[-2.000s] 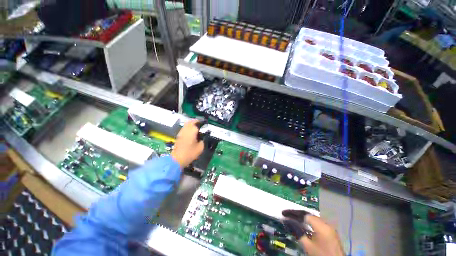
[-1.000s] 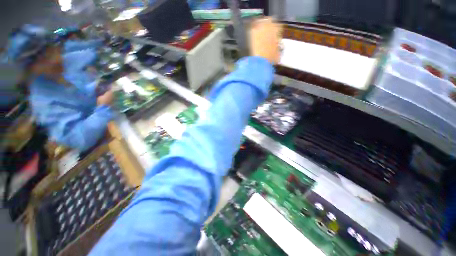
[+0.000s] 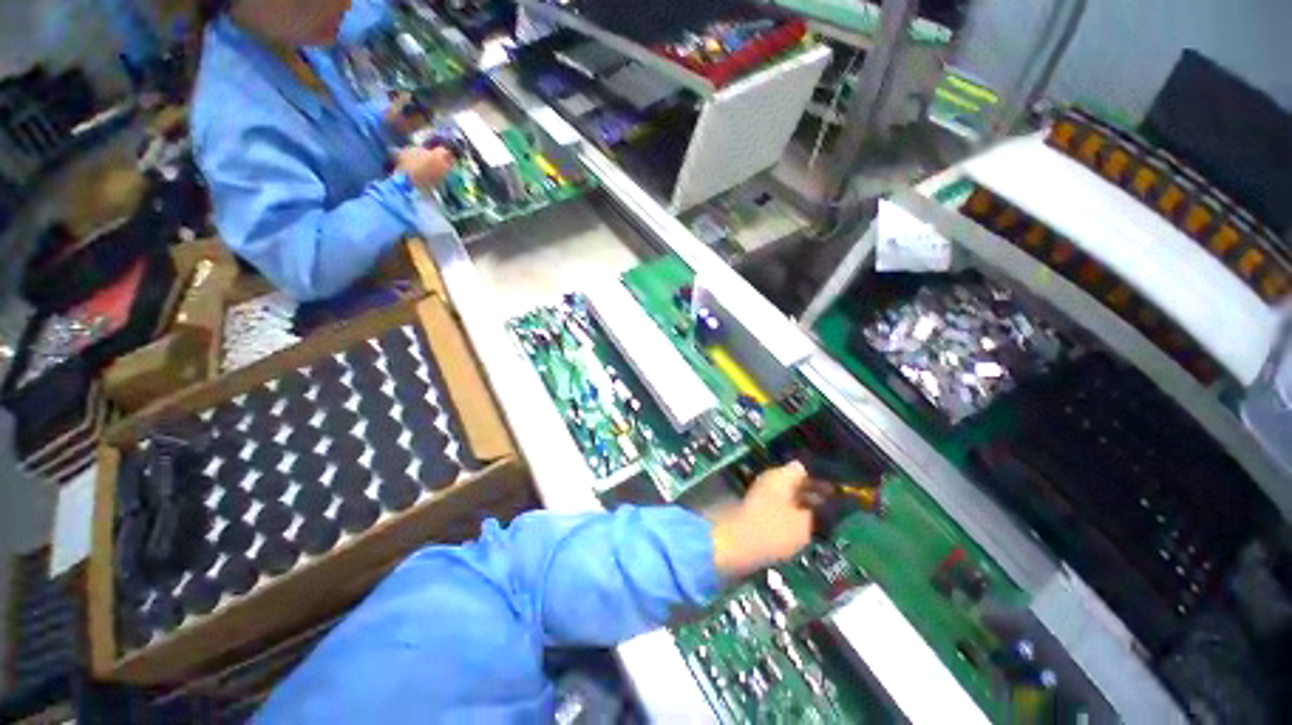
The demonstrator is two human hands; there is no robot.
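My left hand (image 3: 767, 523) reaches in from the bottom, its fingertips over the gap between two large green boards. It appears closed on a small orange-and-black part (image 3: 856, 494); black at the fingertips blurs into the part. The near green board (image 3: 928, 531) has a long white heat sink (image 3: 910, 657) and is cut off by the bottom edge. The farther green board (image 3: 660, 300) lies beyond my hand, with its own white heat sink and a yellow strip (image 3: 737, 375). My right hand is out of the picture.
A carton (image 3: 489, 411) of dark capacitors stands at left. A person in blue (image 3: 291, 156) works at a board farther up the railed conveyor. At right are a silver-parts bin (image 3: 956, 344), a black tray (image 3: 1134, 496) and a shelf with orange-black rows (image 3: 1169, 184).
The view has swung left. My left hand went from between the boards up to the shelf's orange-black row, then back down between the boards. My right hand has left the picture.
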